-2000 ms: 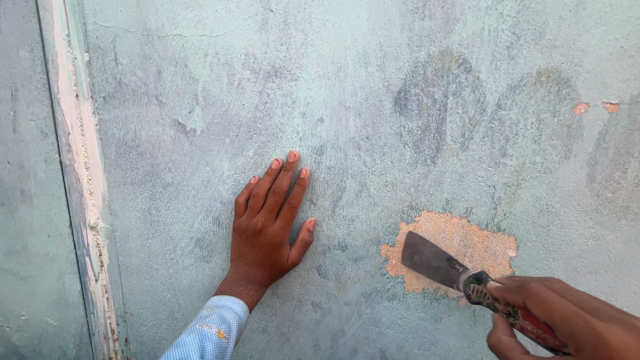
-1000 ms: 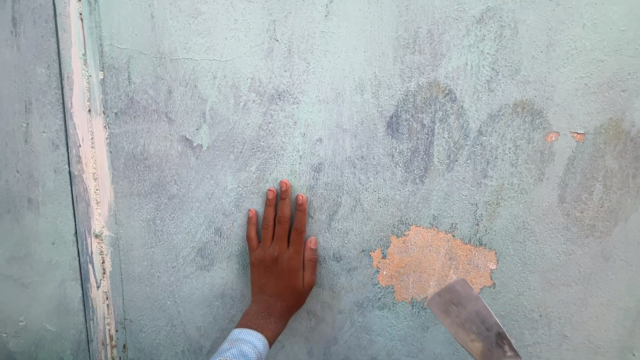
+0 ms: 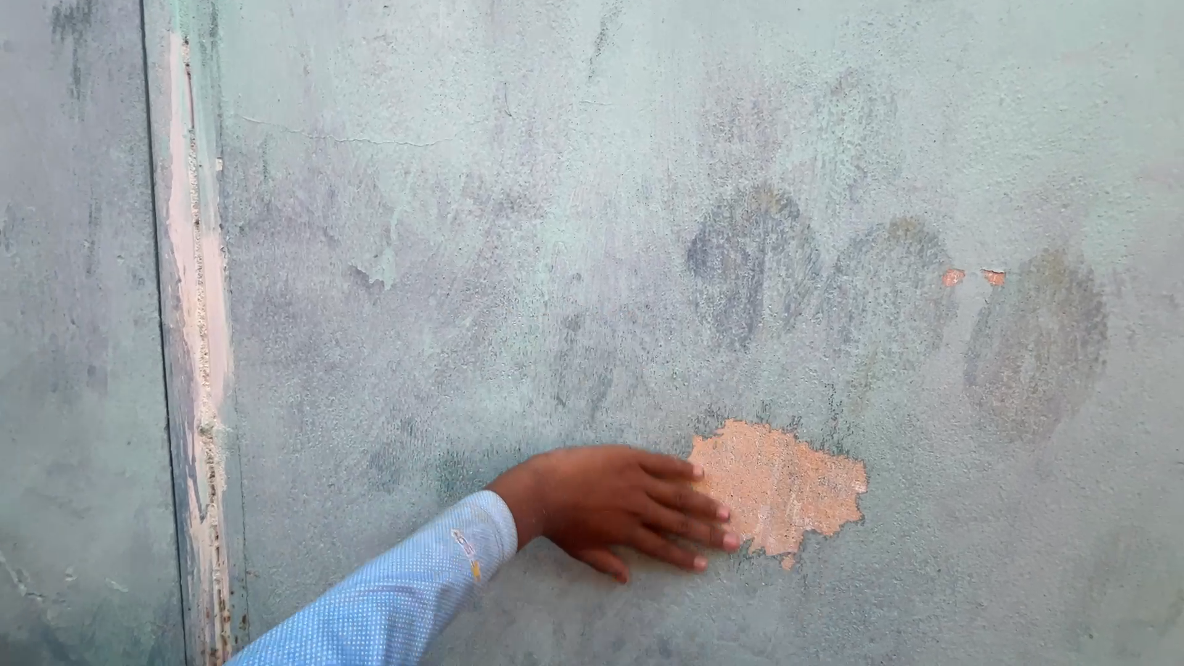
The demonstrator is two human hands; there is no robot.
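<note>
My left hand (image 3: 622,509) lies against the painted wall (image 3: 518,277), palm toward it and fingers pointing right. Its fingertips reach the left edge of a bare orange patch (image 3: 782,486), where the blue-green paint has come off with a ragged outline. The fingers are slightly spread and hold nothing. A light blue sleeve (image 3: 398,592) covers the forearm from the lower left. Neither my right hand nor the scraper shows in this view.
On the left a vertical strip (image 3: 211,333) of pale, chipped filler runs beside a dark seam (image 3: 159,277). Several dark smudges, one of them a rounded stain (image 3: 754,268), mark the wall above the patch. Two small chips (image 3: 954,277) show orange at the right.
My left hand has moved down and right to the bare patch, its fingers turning from upward to rightward. My right hand, earlier holding a scraper at the patch, has left the view with the tool.
</note>
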